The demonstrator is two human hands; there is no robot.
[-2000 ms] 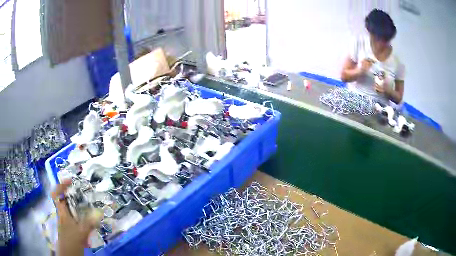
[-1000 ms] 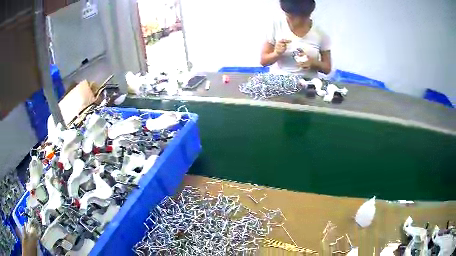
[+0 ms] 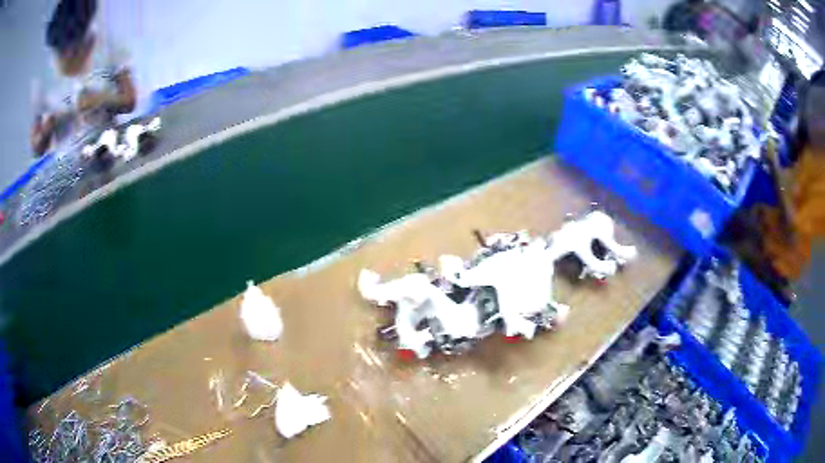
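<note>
Neither of my hands is in view. Several white-and-grey mechanism subassemblies (image 3: 507, 285) lie together on the tan cardboard-covered bench (image 3: 335, 348), some with red tips. A white teardrop-shaped squeeze bottle (image 3: 261, 313) stands left of them. A crumpled white tissue (image 3: 299, 410) lies nearer to me. A tangled pile of bent wires (image 3: 90, 434) is at the lower left, with a yellowish bundle of thin sticks (image 3: 190, 446) beside it. A few larger bent wires (image 3: 249, 391) lie next to the tissue. The picture is blurred.
A blue crate (image 3: 633, 167) heaped with white subassemblies stands at the bench's far right end. More blue crates with subassemblies (image 3: 737, 339) are lower right. The green belt (image 3: 298, 194) runs behind the bench. A person (image 3: 86, 90) sits across it; an orange-clad person (image 3: 801, 212) is at right.
The view has swung right. The near blue crate of subassemblies has left the picture on the left, and the bench subassemblies and right-hand crates have come in. The hand seen at the left is gone.
</note>
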